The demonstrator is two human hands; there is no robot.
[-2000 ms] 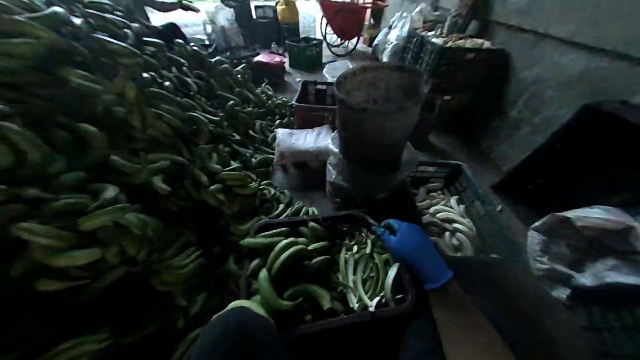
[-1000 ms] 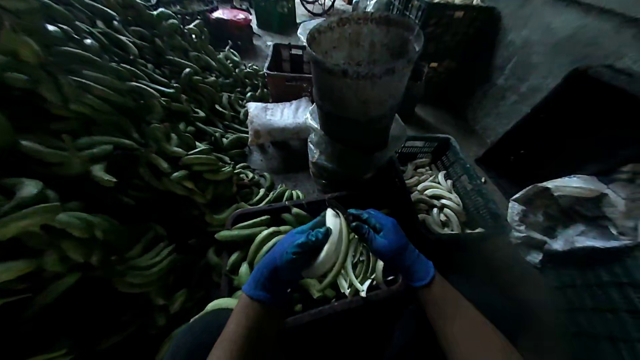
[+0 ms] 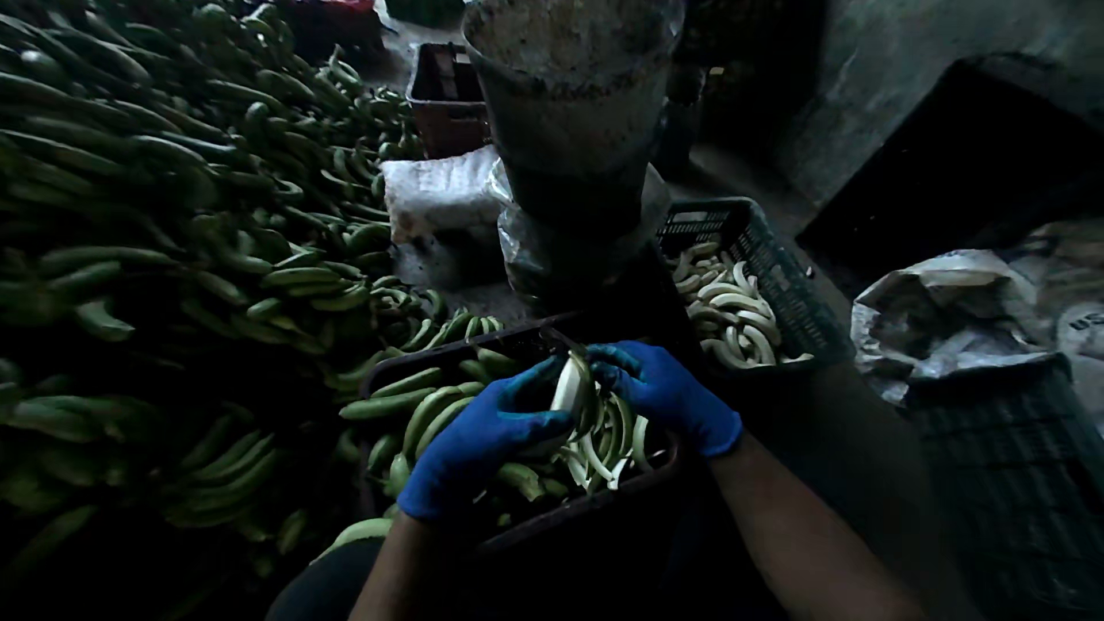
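Observation:
A partly peeled green plantain (image 3: 569, 385) is upright between my two blue-gloved hands. My left hand (image 3: 493, 431) is closed around its left side and lower part. At its upper right, my right hand (image 3: 657, 388) has its fingertips at the peel; a dark tool seems to show there, too dim to name. Under my hands stands a dark plastic crate (image 3: 517, 533), with unpeeled green plantains (image 3: 429, 417) on its left and loose peels (image 3: 595, 461) on its right. Peeled plantains (image 3: 733, 306) lie in a green crate (image 3: 780, 250) beyond my right hand.
A large heap of green plantains (image 3: 172, 198) fills the left side. Ahead stand a dirty plastic bucket (image 3: 573, 112), a white sack (image 3: 440, 194) and a reddish crate (image 3: 448, 112). A crumpled plastic sack (image 3: 949, 302) lies by another dark green crate (image 3: 1009, 466) on the right.
Two seconds ago my right hand was at the crate's far right rim; both hands have since come together over the crate around a plantain. The view has tilted down.

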